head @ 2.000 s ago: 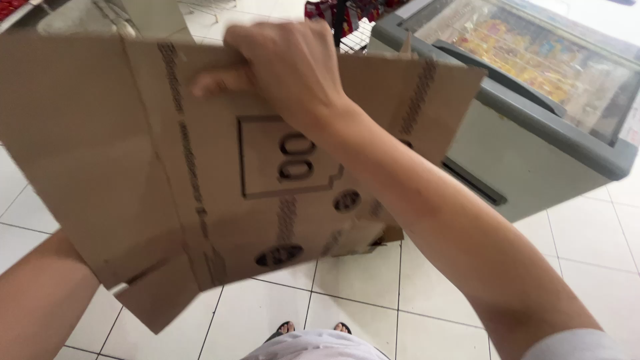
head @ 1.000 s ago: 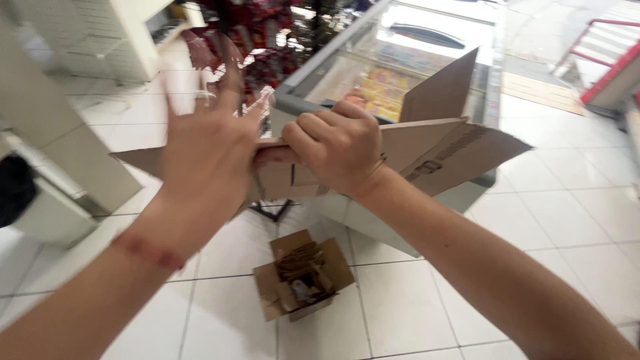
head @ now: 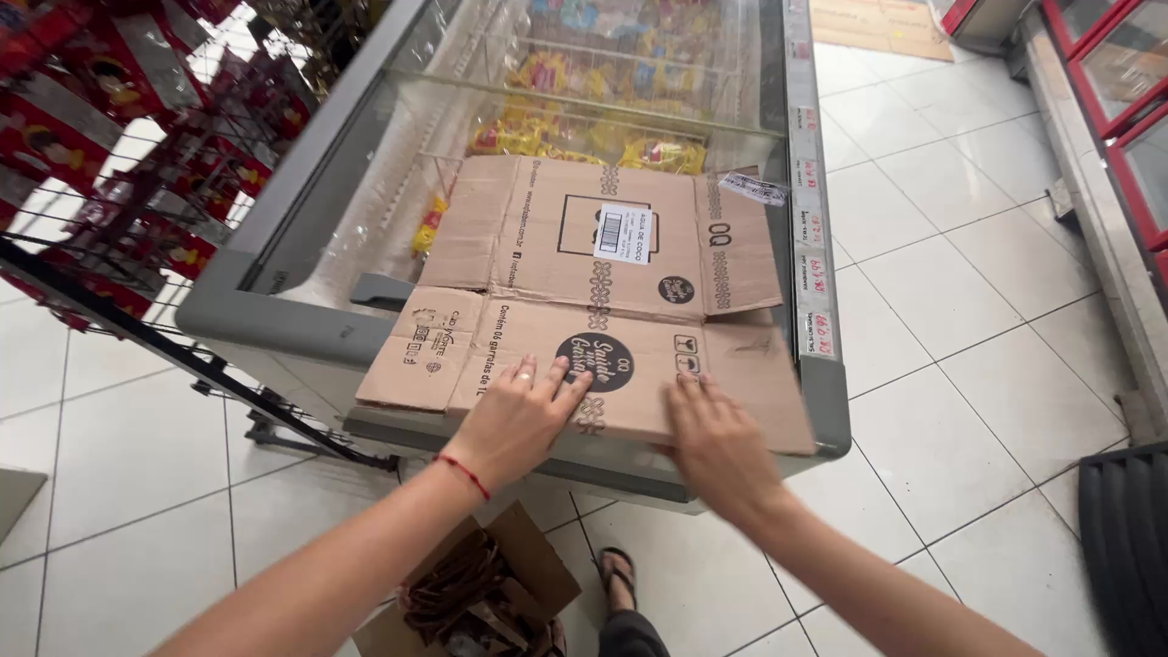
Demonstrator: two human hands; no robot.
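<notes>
A flattened cardboard box (head: 547, 283), with printing and a white label on it, lies on the near end of a chest freezer's glass top (head: 365, 219). My left hand (head: 520, 411), a ring on one finger, rests on the cardboard's near part with the fingers spread flat. To its right my right hand (head: 716, 438) lies at the near edge, fingers on top of the board; its thumb is mostly hidden. Yellow packets (head: 662, 155) show through the glass beyond the cardboard.
At the left stands a wire rack (head: 182, 328) with red packages (head: 137, 109). An opened carton (head: 538, 566) holding folded brown material is on the tiled floor below, beside my sandalled foot (head: 618, 575). Red-framed glass doors (head: 1131, 173) stand at the right.
The cardboard, held up in front of me before, now lies flat on the freezer. Both hands have come down onto it, the left from a raised position. The view has moved nearer the freezer.
</notes>
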